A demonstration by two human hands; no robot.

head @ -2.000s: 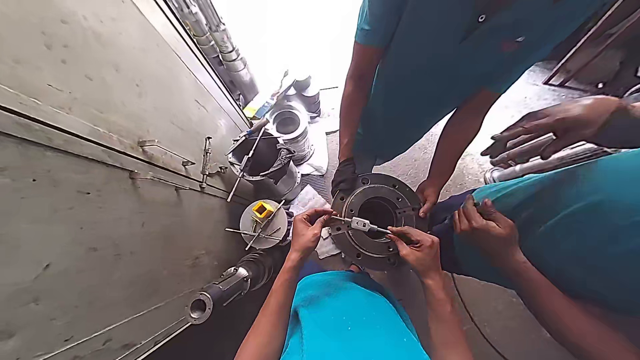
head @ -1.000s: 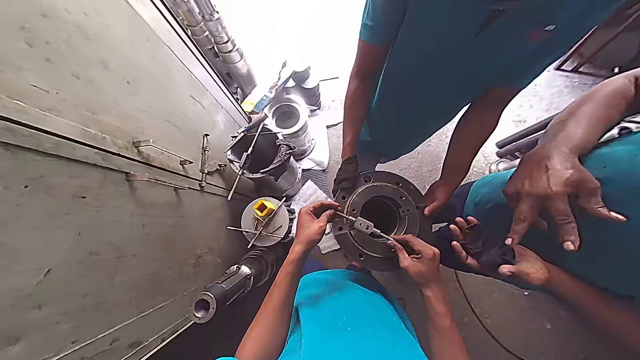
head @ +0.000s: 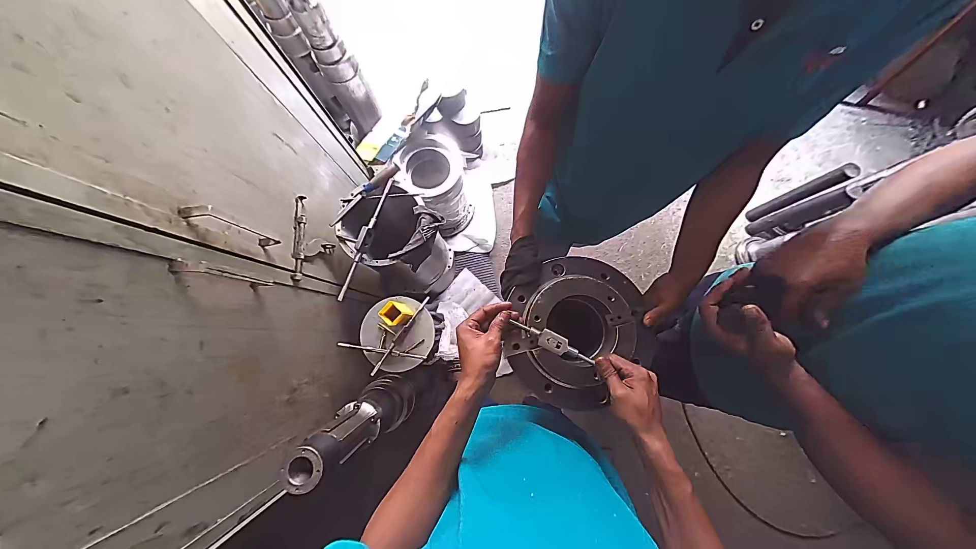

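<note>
A tap wrench (head: 553,342) with a rectangular metal body lies across the open bore of a dark steel flange (head: 568,393). Its left handle end is pinched in the fingers of my left hand (head: 482,345); my right hand (head: 631,387) grips the other end. Bolt holes ring the flange, and smaller holes sit in its raised inner ring. Whether a tap is fitted in the wrench cannot be seen. A co-worker's gloved hand (head: 521,267) rests on the flange's far left edge, and that person's bare hand (head: 665,297) touches its right side.
Left of the flange, a round metal plate (head: 371,328) carries a yellow square piece (head: 396,313) and thin bars. Beyond stand a metal drum (head: 438,267) with another tap wrench (head: 366,235) and a flanged cylinder (head: 456,200). A second co-worker's hands (head: 762,320) hold something dark at right. A metal cabinet (head: 152,343) borders the left.
The tap wrench has tilted, its right end now lower. At the right, the second co-worker's raised hand has come down beside the other hand, which holds a dark thing that first shows one second ago.
</note>
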